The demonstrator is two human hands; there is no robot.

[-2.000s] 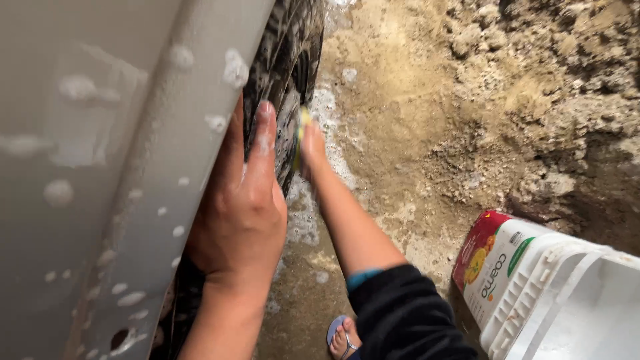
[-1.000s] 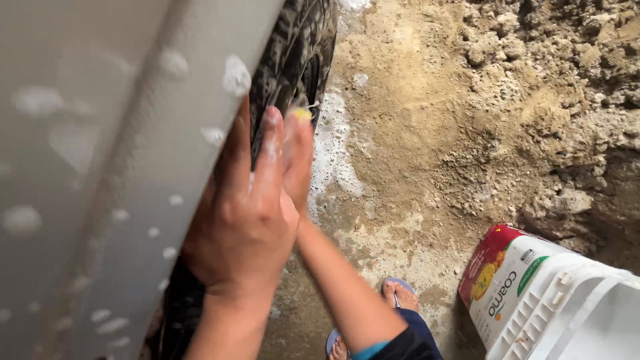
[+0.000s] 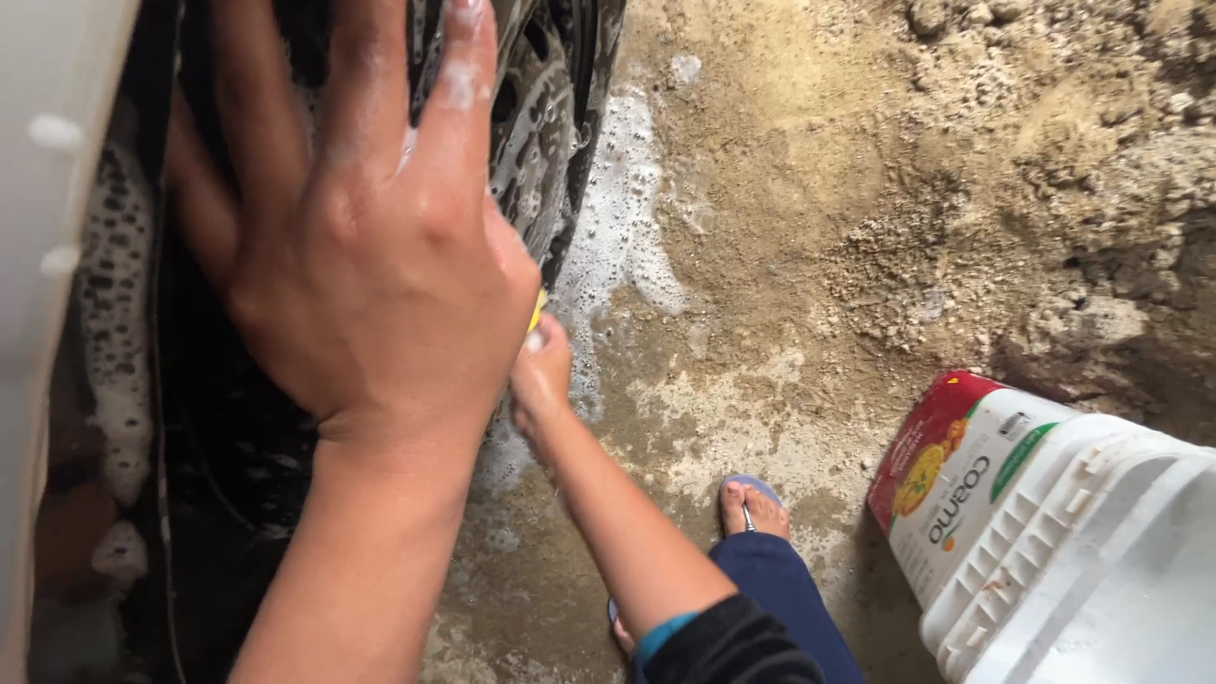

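Note:
My left hand, wet and flecked with suds, rests with spread fingers against the dark, soapy wheel of a vehicle. It holds nothing, and it covers much of the wheel. Just below and to the right is my right hand, partly hidden behind the left one. Its fingers are closed on a yellow sponge-like thing, of which only an edge shows. White foam clings to the wheel and to the grey body panel at the left edge.
A white plastic bucket with a red printed label lies or leans at the lower right. Foam covers part of the wet ground beside the wheel. Rough soil and rubble lie upper right. My sandalled foot is below.
My right hand has moved down from beside the left fingers to near the left wrist. The view has moved closer to the left hand and wheel.

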